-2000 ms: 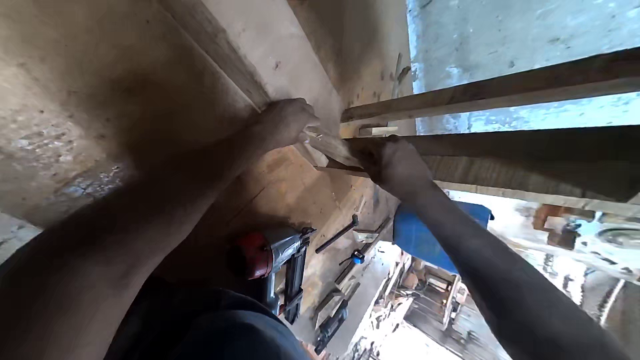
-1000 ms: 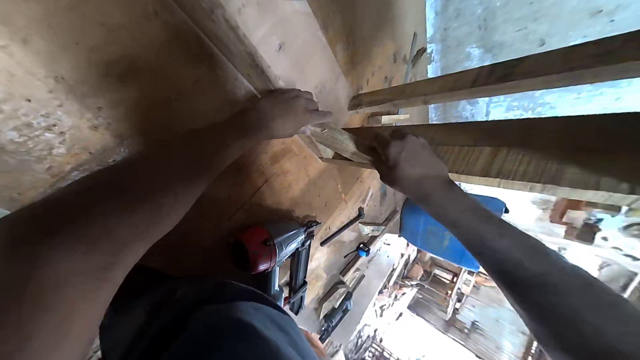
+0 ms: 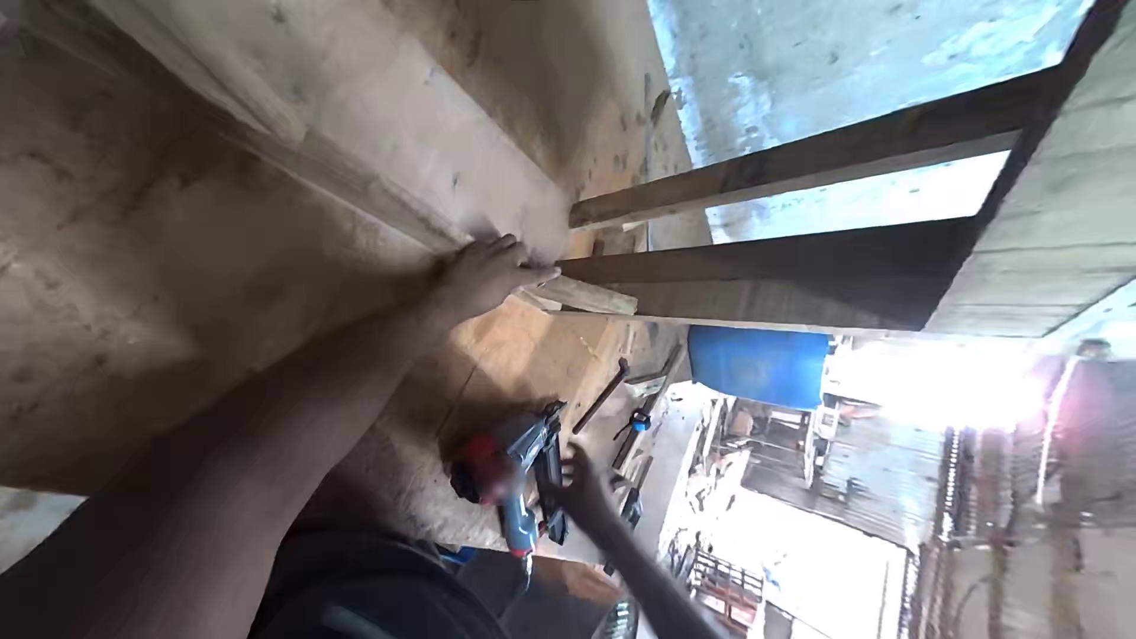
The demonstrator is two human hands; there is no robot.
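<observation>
My left hand [image 3: 488, 277] presses on a short wood piece [image 3: 587, 295] where it meets a long pale board [image 3: 444, 133] and the dark wooden frame [image 3: 781, 271]. My right hand [image 3: 581, 488] is beside a red and grey pneumatic nail gun [image 3: 524, 470], its fingers spread by the black magazine; whether it touches the tool is hard to tell. The nail gun lies on the plywood worktop [image 3: 506, 364]. A hammer [image 3: 602, 395] lies beyond it, with a small blue and black tape measure [image 3: 640, 421] to the right.
Wood offcuts [image 3: 652, 408] lie along the worktop's edge near a dark tool [image 3: 632, 508]. Past that edge stands a blue plastic barrel [image 3: 759, 366]. The wooden frame's long rails reach to the right, over the floor and toward a wide slatted panel [image 3: 1056, 204].
My right hand has let go of the short wood piece and moved down to the nail gun. My left hand has stayed at the joint. The view has shifted, showing more of the frame at right.
</observation>
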